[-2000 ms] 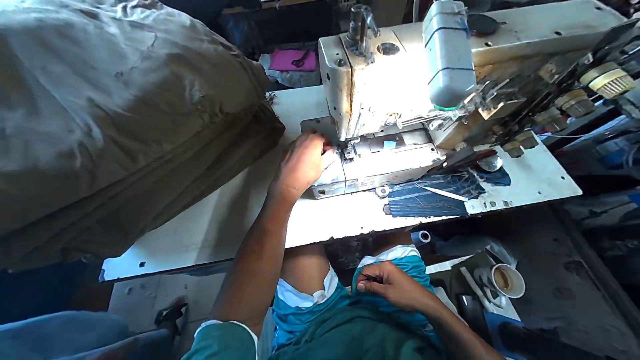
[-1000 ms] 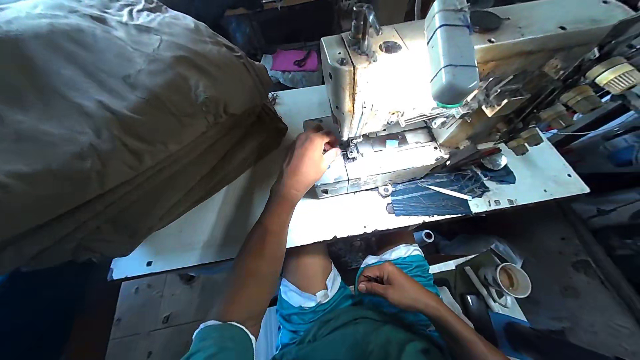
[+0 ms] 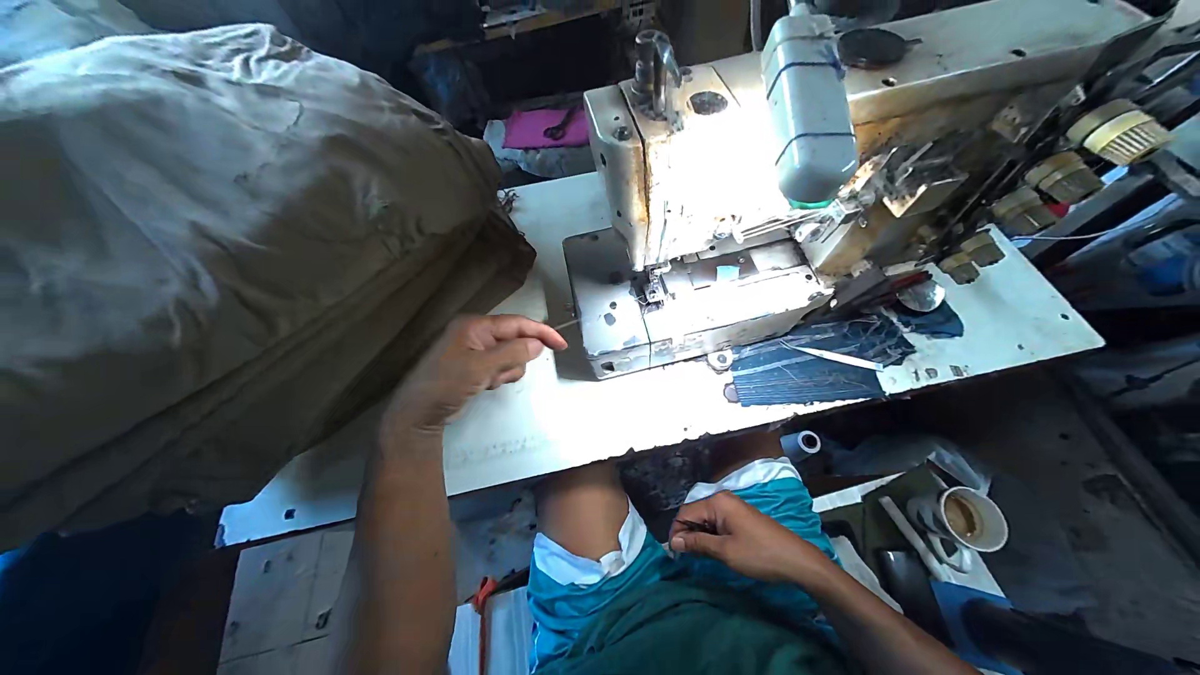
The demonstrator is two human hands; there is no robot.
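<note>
My left hand [image 3: 483, 361] is over the white table [image 3: 506, 441], just left of the sewing machine's base plate [image 3: 609, 309]. Thumb and forefinger are pinched together, and a thin strand shows between the fingertips and the plate; what it is I cannot tell for sure. My right hand [image 3: 736, 536] rests over my lap, its fingers closed on a small dark object [image 3: 696, 527], mostly hidden. The presser foot [image 3: 653, 286] of the industrial sewing machine [image 3: 694, 178] stands over the plate with no cloth under it. Dark blue denim scraps [image 3: 797, 375] lie at the table's front edge, with white tweezers [image 3: 834, 356] on them.
A large heap of brown-grey cloth [image 3: 234, 234] covers the table's left side. Behind the table, scissors [image 3: 560, 125] lie on pink cloth [image 3: 530, 129]. At the lower right are a cup with brown liquid [image 3: 961, 518] and a white thread spool [image 3: 802, 444].
My left hand has moved away from the presser foot area, left and toward me, off the base plate. My right hand has stayed over my lap.
</note>
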